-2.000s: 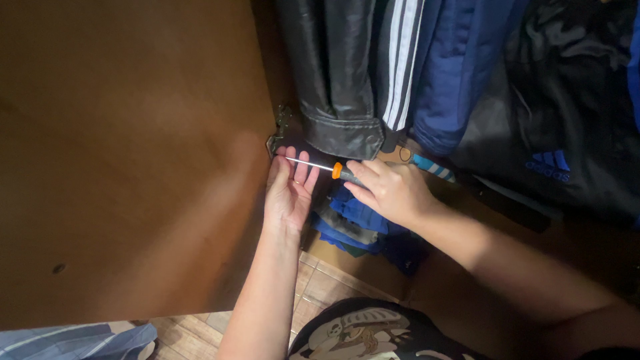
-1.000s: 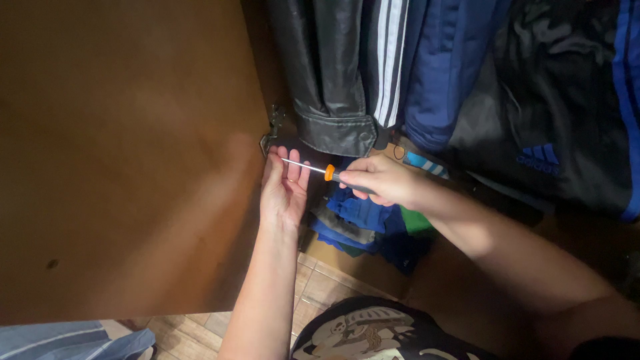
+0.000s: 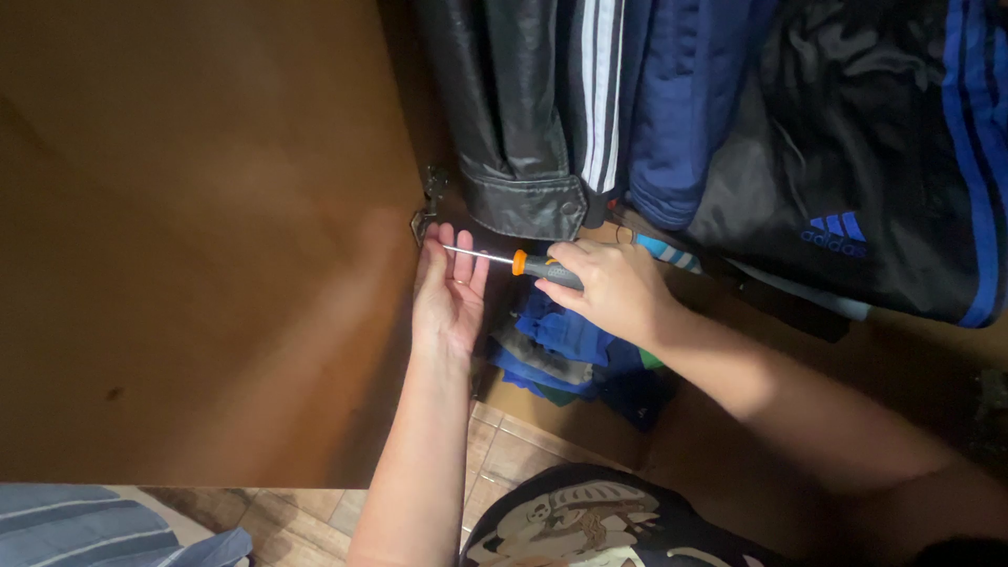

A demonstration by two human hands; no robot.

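My right hand (image 3: 606,287) grips the grey handle of a screwdriver (image 3: 543,268) with an orange collar. Its metal shaft points left, and its tip is at the fingers of my left hand (image 3: 449,295). The left hand is palm up beside the edge of a brown cabinet door (image 3: 213,236), fingers partly spread, with the thumb near the tip. Whether it pinches the tip or a small part cannot be told. A metal hinge (image 3: 421,224) on the door edge lies just above and left of those fingertips, partly hidden by them. More hinge metal (image 3: 435,181) shows above.
A black leather sleeve (image 3: 524,197), a blue garment (image 3: 677,118) and a black Adidas garment (image 3: 795,173) hang above the hands. Folded blue and grey clothes (image 3: 551,354) lie below, inside the cabinet. Floor tiles (image 3: 512,457) and striped fabric (image 3: 87,528) show at the bottom.
My right hand has shifted its hold on the screwdriver handle, and its fingers are placed differently. The left hand stays by the hinge.
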